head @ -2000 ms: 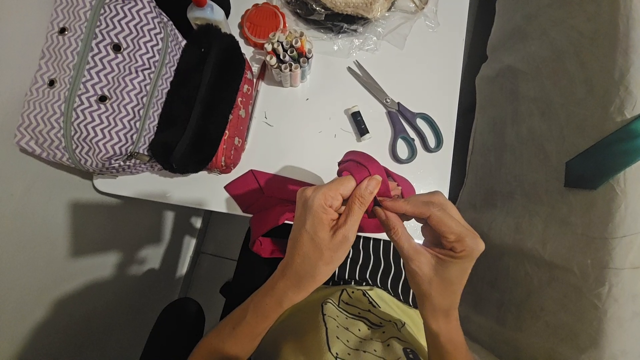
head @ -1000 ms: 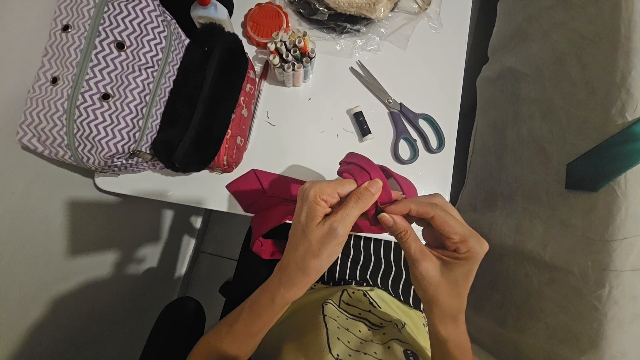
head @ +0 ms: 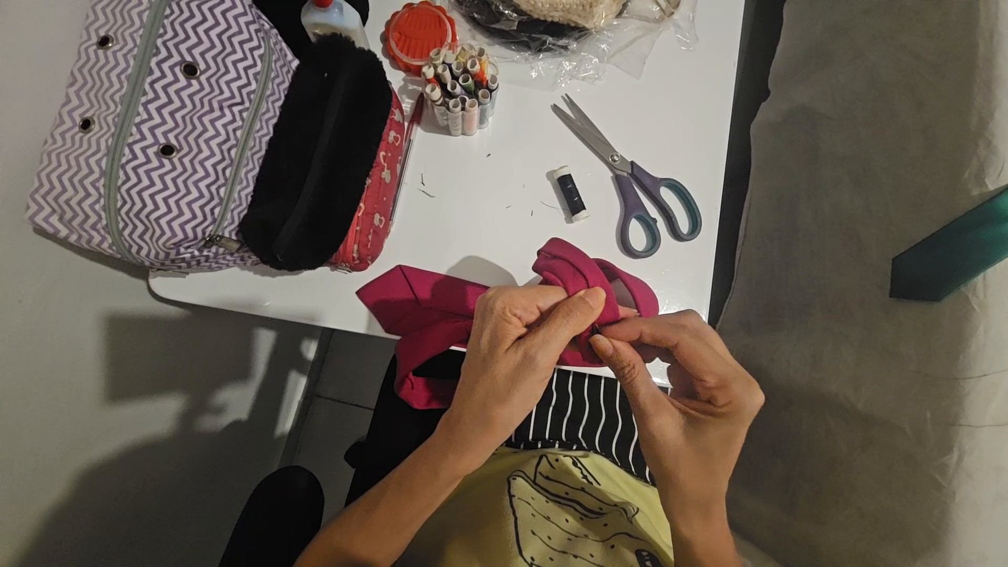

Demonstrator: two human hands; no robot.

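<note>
A magenta necktie lies folded and looped over the table's near edge, its pointed end to the left. My left hand grips its looped part, thumb on top. The thumb and forefinger of my right hand pinch at the cloth just right of that thumb, where a small dark bit shows; whether it is a needle, thread or something else I cannot tell. Beyond my hands lie a spool of black thread and scissors with purple and teal handles, blades slightly apart.
On the white table stand several thread spools in a clear container, beside a red lid. A zigzag-patterned bag, a black furry pouch and a red case fill the left. A green necktie lies on the cloth-covered surface at right.
</note>
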